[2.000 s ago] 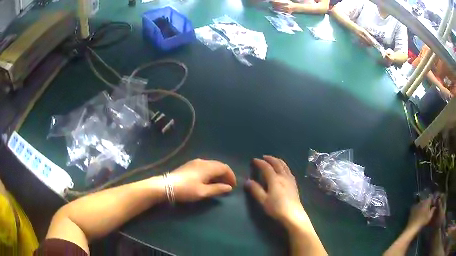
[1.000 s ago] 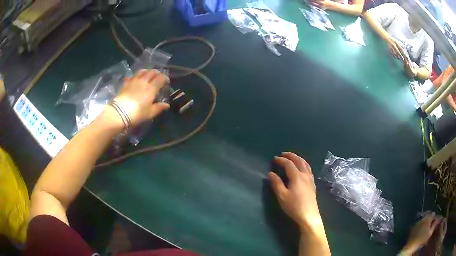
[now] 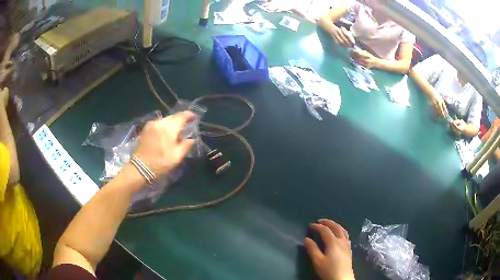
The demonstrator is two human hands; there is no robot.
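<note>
My left hand [image 3: 164, 143], with bracelets at the wrist, is over the loose pile of clear zip-lock bags [image 3: 118, 156] at left. Its fingers are at the pile's upper right part; the blurred fingertips do not show whether they grip a bag. My right hand [image 3: 331, 249] rests on the green mat at lower right, fingers slightly curled and apart, holding nothing. To its right lies a flat, overlapping row of clear bags [image 3: 395, 254], partly cut off by the lower edge.
A grey-brown cord [image 3: 249, 175] loops beside the left pile, with a mains plug [image 3: 218, 161]. A white power strip [image 3: 66, 167], metal box [image 3: 90, 41] and blue bin [image 3: 241, 60] stand around. More bags [image 3: 318, 90] and seated people [image 3: 381, 35] are across.
From two seconds ago, my left hand has gone from the front of the mat to the left bag pile. The view has shifted, showing more of the table's far side.
</note>
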